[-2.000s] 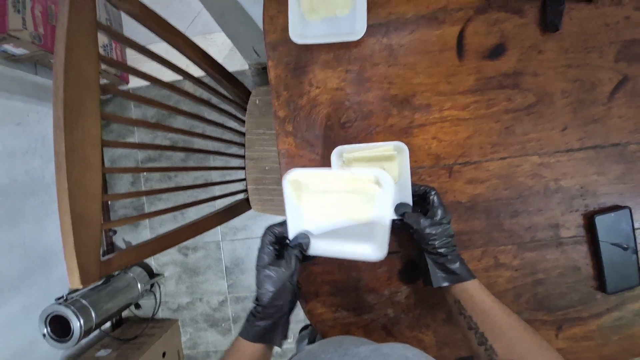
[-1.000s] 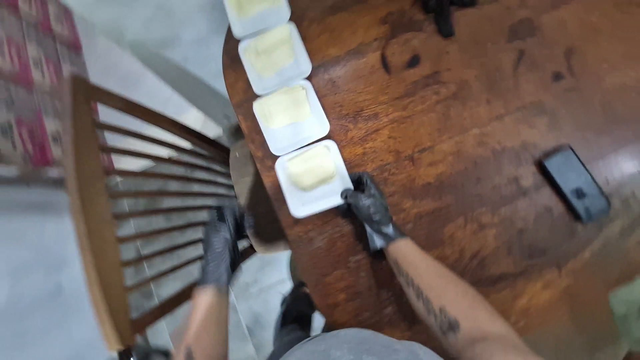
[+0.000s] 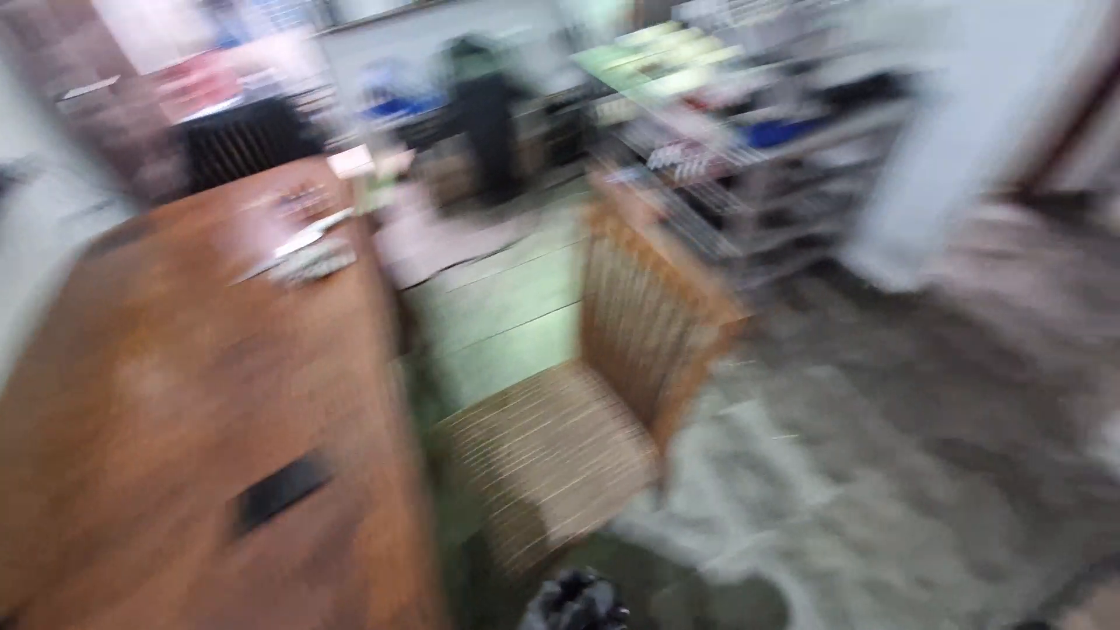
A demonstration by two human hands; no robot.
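Observation:
The whole view is blurred. A black-gloved hand, seemingly my left hand (image 3: pixel 575 601), shows at the bottom middle, cut off by the frame edge, just below the seat of a wooden chair (image 3: pixel 551 455). Its fingers look bent, but whether it holds anything is not clear. At the bottom right corner a dark patch beside a skin-toned one may be part of my right hand; its fingers cannot be made out. A black phone (image 3: pixel 282 492) lies on the brown wooden table (image 3: pixel 192 394) at the left. The white trays are out of view.
Blurred white and silvery items (image 3: pixel 315 249) lie at the table's far end, near a dark chair (image 3: pixel 245 144). Behind the wooden chair stands a shelf rack (image 3: pixel 744 166) loaded with goods. A pale pillar (image 3: pixel 919 175) rises to its right, over a grey floor (image 3: pixel 814 455).
The view has swung far away from the row of white trays. A second earlier my right hand was at the nearest tray; now neither it nor the trays are clearly seen.

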